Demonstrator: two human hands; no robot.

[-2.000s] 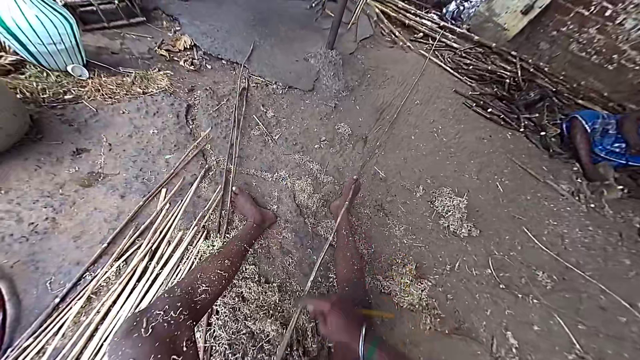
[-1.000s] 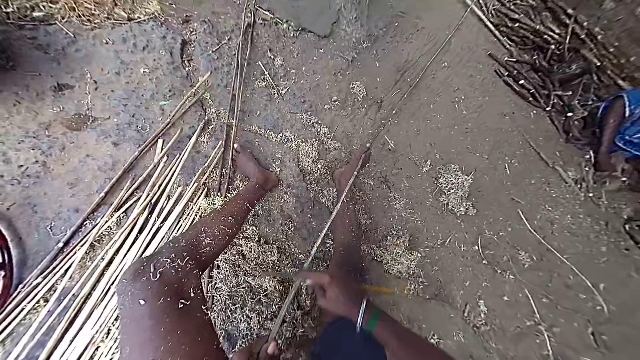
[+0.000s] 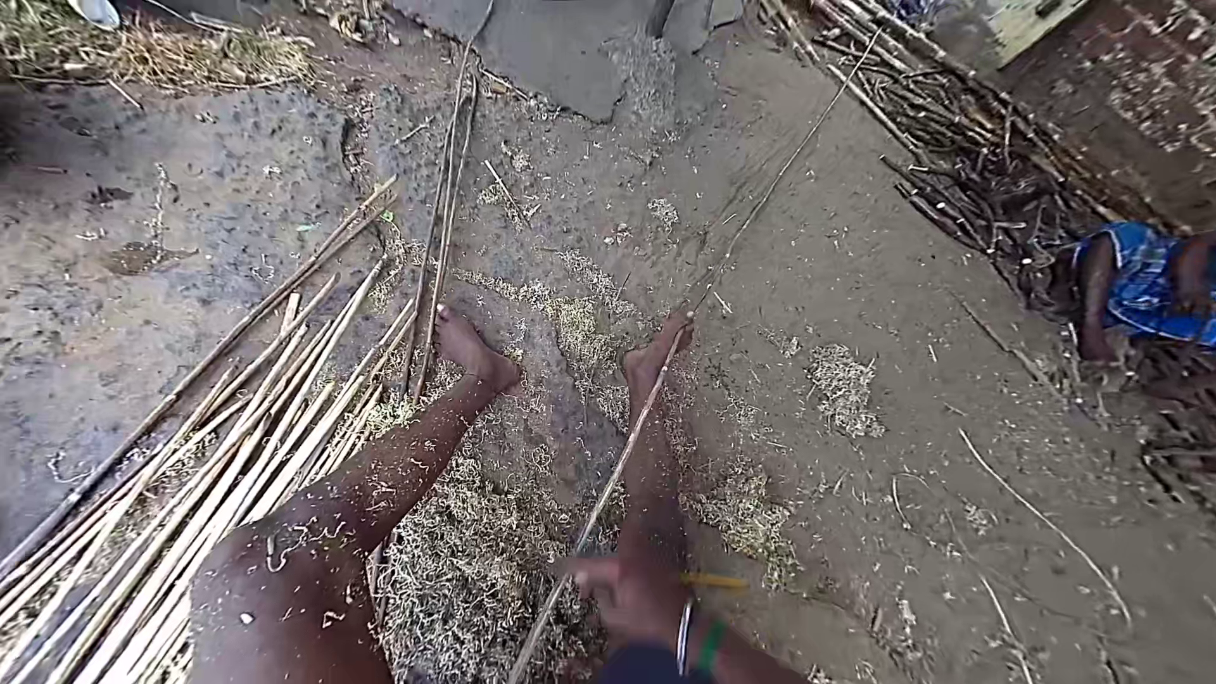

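A long thin wooden stick (image 3: 608, 484) runs from the bottom edge up past my right foot (image 3: 657, 356), touching it around the toes, and on to the upper right. My right hand (image 3: 632, 594) is beside the stick's lower part, blurred, with a finger across it. From that hand's right side juts the yellow end of a thin tool (image 3: 712, 579); the rest of the tool is hidden or blurred. My left hand is out of view. A heap of pale shavings (image 3: 484, 570) lies between my legs, and curls of it cling to my left leg.
Pale peeled sticks (image 3: 247, 456) lie on the left beside my leg. Darker sticks (image 3: 442, 228) pass by my left foot (image 3: 473, 353). At the upper right are piled branches (image 3: 988, 142) and a person in blue cloth (image 3: 1140, 275). Smaller shavings (image 3: 844, 389) dot the ground.
A hand low at the bottom edge one second ago is out of view now. My right hand stays near the stick. The view has tilted down, then back up.
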